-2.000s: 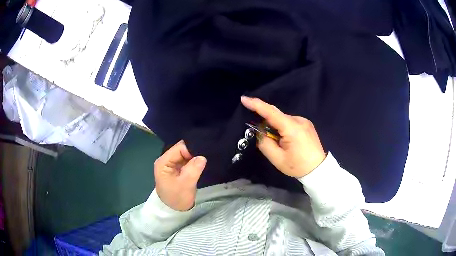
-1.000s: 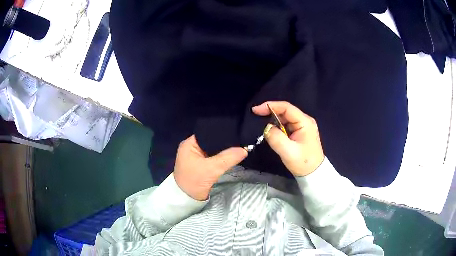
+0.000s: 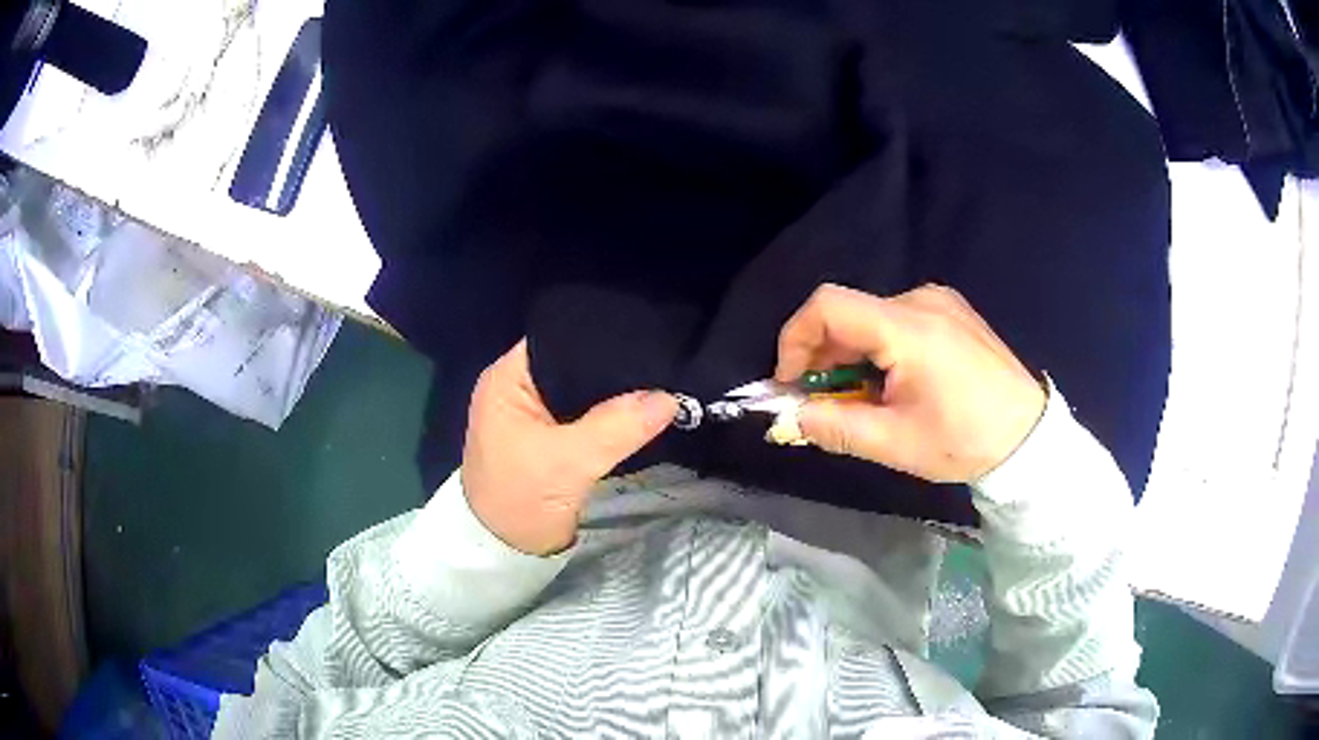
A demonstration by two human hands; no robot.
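Observation:
A dark jacket (image 3: 1013,260) covers most of the table and hangs over its near edge. Shiny silvery buttons (image 3: 689,412) sit in a short row near its lower edge. My left hand (image 3: 543,455) grips the cloth, its thumb at the left button. My right hand (image 3: 919,383) holds the thread snips (image 3: 839,382), with green and yellow handle, and their pointed blades reach left to the buttons. A small yellowish wrap shows on the right thumb. Whether a thread is between the blades cannot be seen.
A dark phone (image 3: 281,123) and a black bottle (image 3: 90,46) lie on the white table (image 3: 1237,376) at left, with loose threads between them. Clear plastic (image 3: 174,297) hangs at the left edge. A blue crate (image 3: 224,665) is below left. Another dark jacket (image 3: 1222,87) lies at upper right.
My left hand has moved right and taken hold of the cloth by the buttons. My right hand has turned, so the snips now point left at the buttons.

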